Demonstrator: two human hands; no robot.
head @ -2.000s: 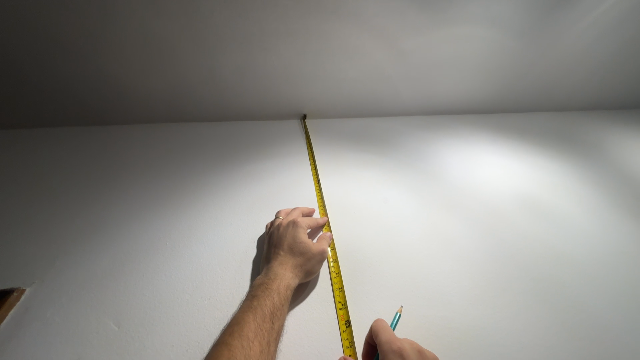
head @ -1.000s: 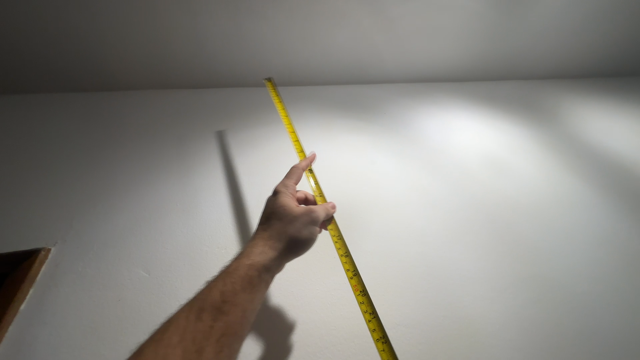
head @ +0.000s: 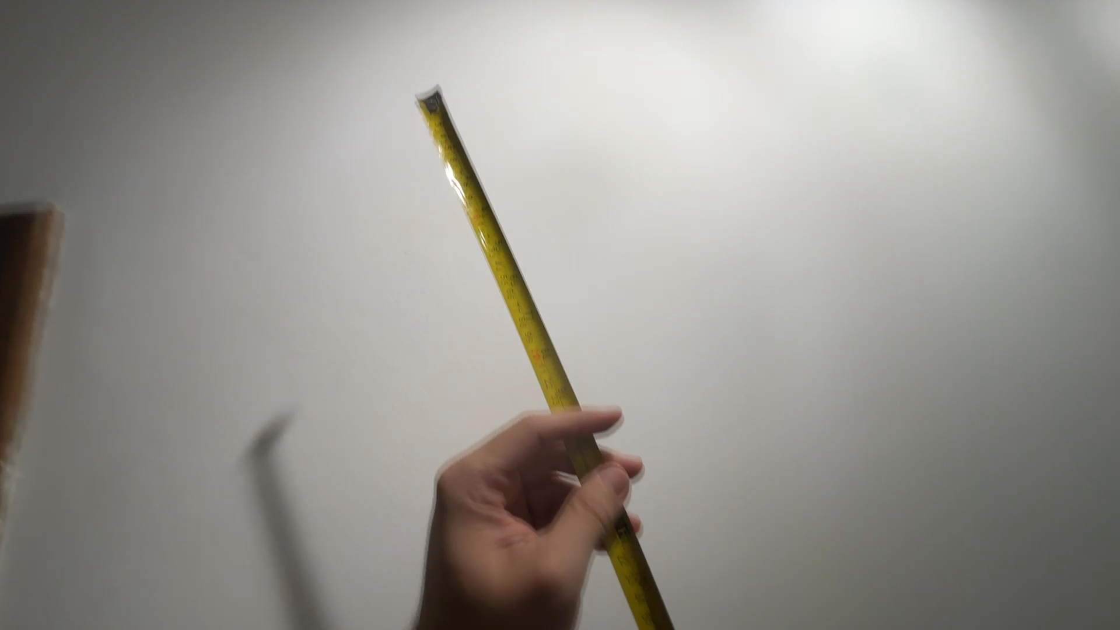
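Observation:
My left hand (head: 534, 516) grips the yellow blade of a tape measure (head: 516, 293) between thumb and fingers, low in the middle of the view. The blade leans to the left, and its free end with the metal hook points up, away from the wall. Below my hand the blade runs out of the bottom edge, so the tape's case is hidden. My right hand is out of view. The picture is somewhat blurred.
A pale, plain wall (head: 831, 350) fills the background. The tape casts a shadow (head: 280, 534) on it at the lower left. At the left edge stands a brown wooden frame (head: 26, 324), partly cut off.
The tape's hook end was at the line between wall and ceiling and has come down from it. My right hand and a pencil, seen two seconds ago, are out of view. The view has shifted downward.

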